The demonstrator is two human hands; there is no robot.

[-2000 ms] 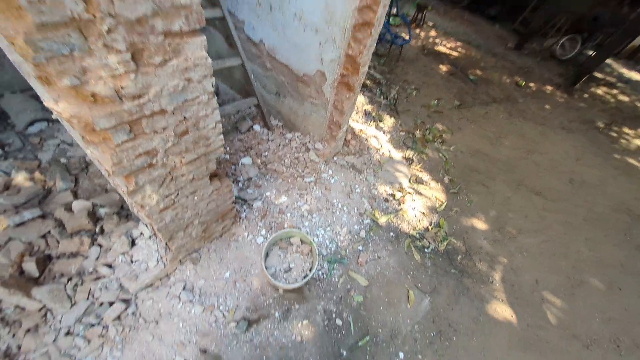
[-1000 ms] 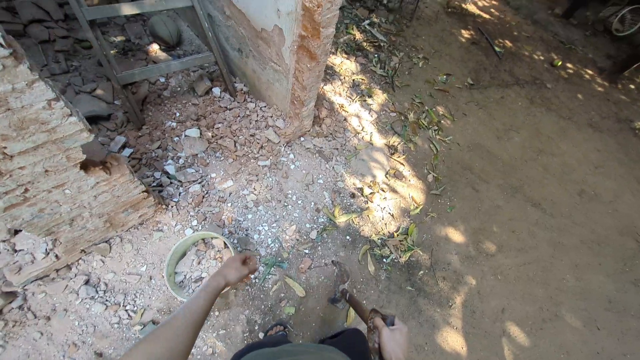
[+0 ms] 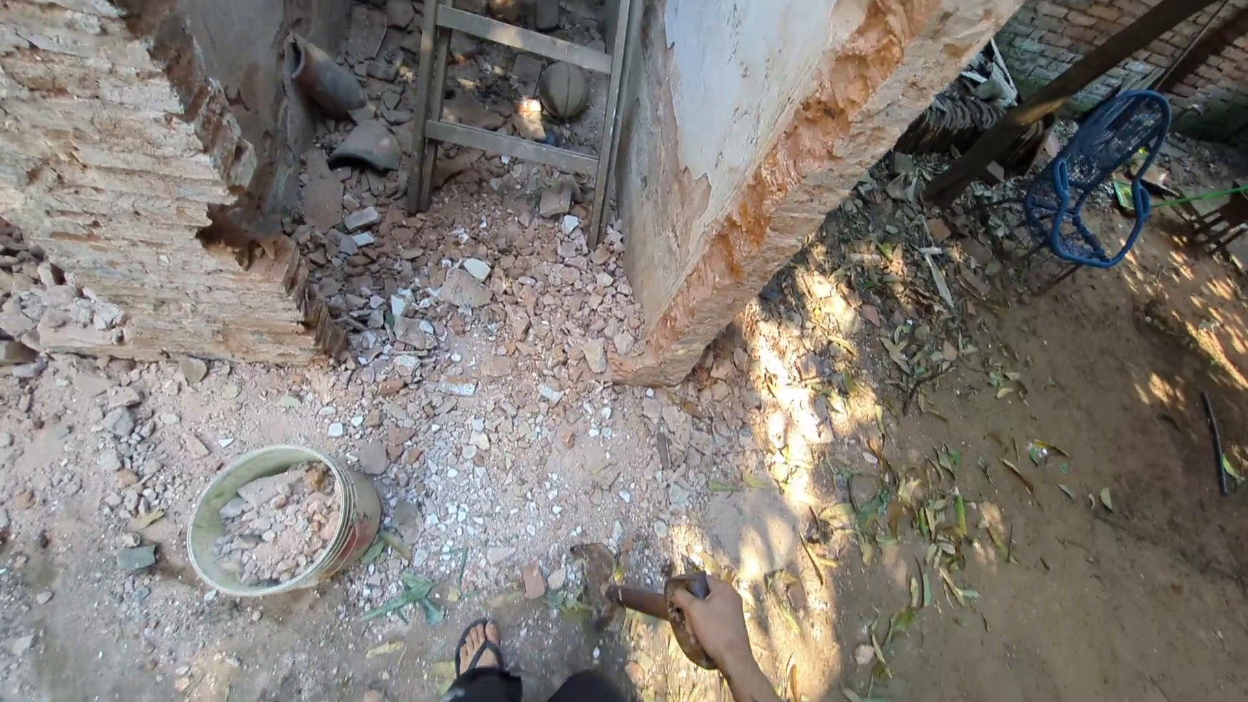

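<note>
At the bottom centre my right hand [image 3: 714, 624] is closed around a brown tool handle [image 3: 643, 602]. A worn metal head [image 3: 597, 583] is at the handle's left end, low over the rubble-strewn ground; the exact kind of tool is hard to tell. A dark rounded piece [image 3: 685, 624] is also in or against this hand. My left hand is out of view. To the left, a pale round bucket [image 3: 361, 522] holds broken masonry and dirt. My foot in a black flip-flop [image 3: 479, 646] stands between the bucket and the tool.
A broken brick wall [image 3: 127, 214] stands at the left and a plastered wall [image 3: 731, 117] at centre right. Between them a wooden ladder [image 3: 512, 146] rises from rubble [image 3: 487, 302]. Clay pipe pieces [image 3: 327, 78] lie behind. A blue corded chair [image 3: 1092, 185] stands at the upper right.
My left hand, near the bucket a second ago, has left the view. My right hand still holds the tool. The view has shifted, with the blue chair back in sight.
</note>
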